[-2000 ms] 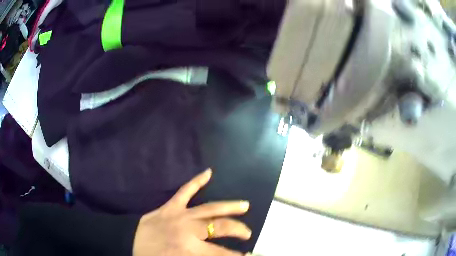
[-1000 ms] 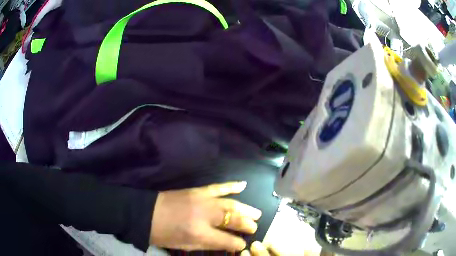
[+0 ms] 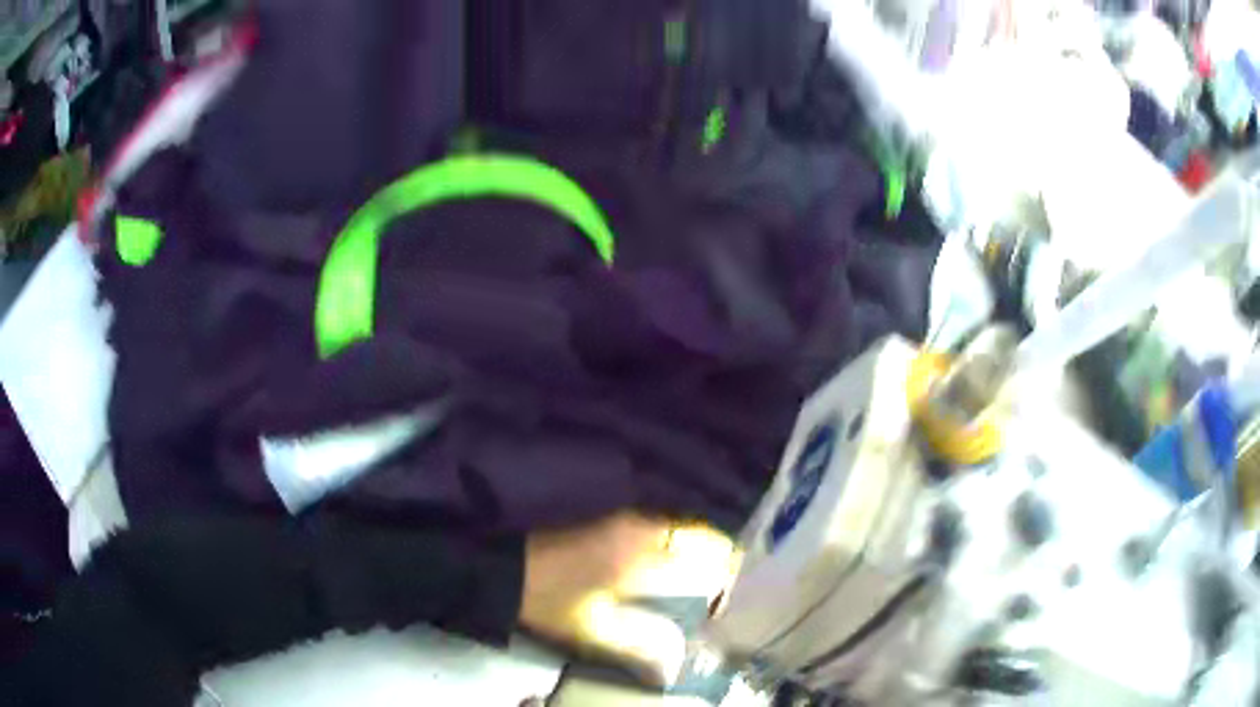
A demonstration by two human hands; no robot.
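The large dark purple-black garment (image 3: 691, 345) lies bunched in front of me, left of and behind the sewing machine head (image 3: 829, 511). A neon green band (image 3: 477, 177) curves across it. A whitish strip (image 3: 332, 459) shows on its near left part. My left hand (image 3: 629, 594), bare and in a black sleeve, is at the cloth's near edge beside the machine head. The hand is blurred and brightly lit, so its grip on the cloth cannot be made out. The needle area is hidden behind the head. My right hand is not in view.
The white table (image 3: 387, 673) shows at the bottom and at the left edge. A yellow ring (image 3: 953, 414) sits on top of the machine head. A blue object (image 3: 1195, 442) stands beyond the machine at the right. Blurred items fill the upper right background.
The view has shifted, and the garment and green band sit lower in it. My left hand is now closer to the machine head. The fingertips at the bottom edge are out of view.
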